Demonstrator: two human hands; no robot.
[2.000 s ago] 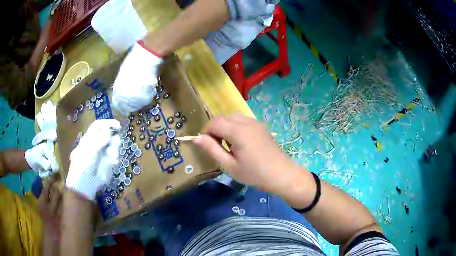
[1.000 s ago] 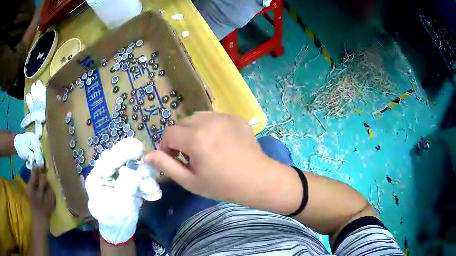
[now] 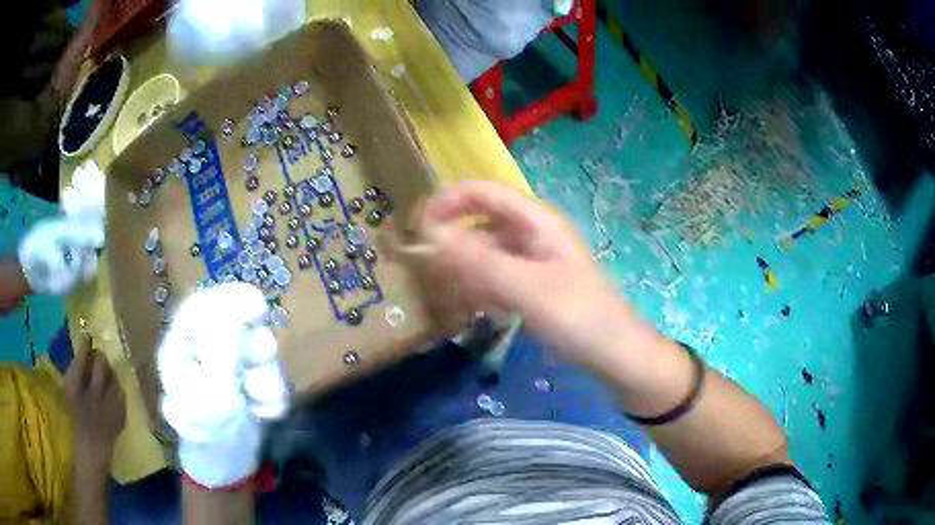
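Observation:
The shallow brown cardboard tray lies in front of me, with many small buttons loose inside, some dark and domed, some pale-ringed. My left hand, in a white glove with a red cuff, is curled over the tray's near left corner; the frame does not show whether it holds anything. My right hand, bare and blurred, is over the tray's right edge with its fingertips pinched on a thin pale stick. A pale ring lies in the tray near it.
A yellow table is under the tray. Two round dishes, dark and cream, stand at its far left. Blurred white gloves show at the left and top. A red stool and scrap strips are at right.
My hands were together at the tray's near edge a second ago and are now apart. My right hand has moved up and right. My left hand has shifted slightly left. A white glove has entered at the top.

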